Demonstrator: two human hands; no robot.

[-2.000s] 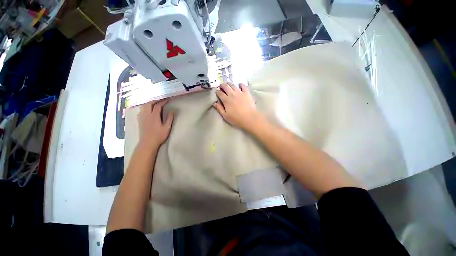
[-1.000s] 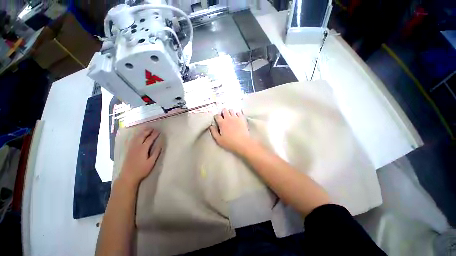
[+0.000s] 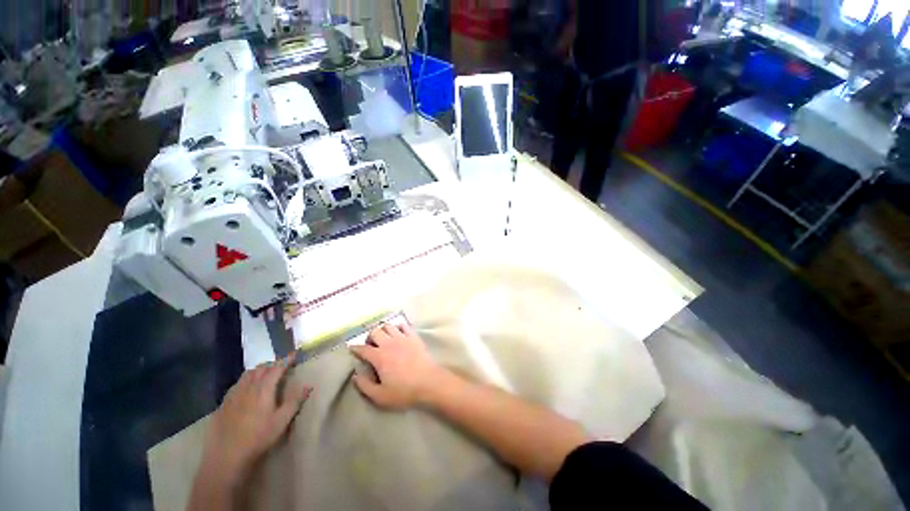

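A large beige cut panel [image 3: 559,334] spreads across the front of the machine, creased around my hands, its near part cut off below. My left hand [image 3: 254,404] lies on its far left edge, fingertips near the grey frame edge. My right hand [image 3: 397,367] lies on its far edge, fingers spread, beside a thin grey strip. Both thumbs are on top. The white sewing template [image 3: 374,284] with a red line shows beyond, and a yellow line runs near the panel's edge. The white machine head [image 3: 234,250] stands above the template's left side.
A black sheet [image 3: 150,389] lies left on the table. A control panel [image 3: 484,125] stands at the table's far right. More beige material [image 3: 738,429] hangs at the right front. Beyond are a person [image 3: 599,80], a red bin [image 3: 659,105], a blue bin [image 3: 432,85] and a cardboard box [image 3: 45,215].
The view has lifted, showing the workshop behind. The panel and both hands have come back from the machine head, uncovering more of the template. The panel's right side is more bunched.
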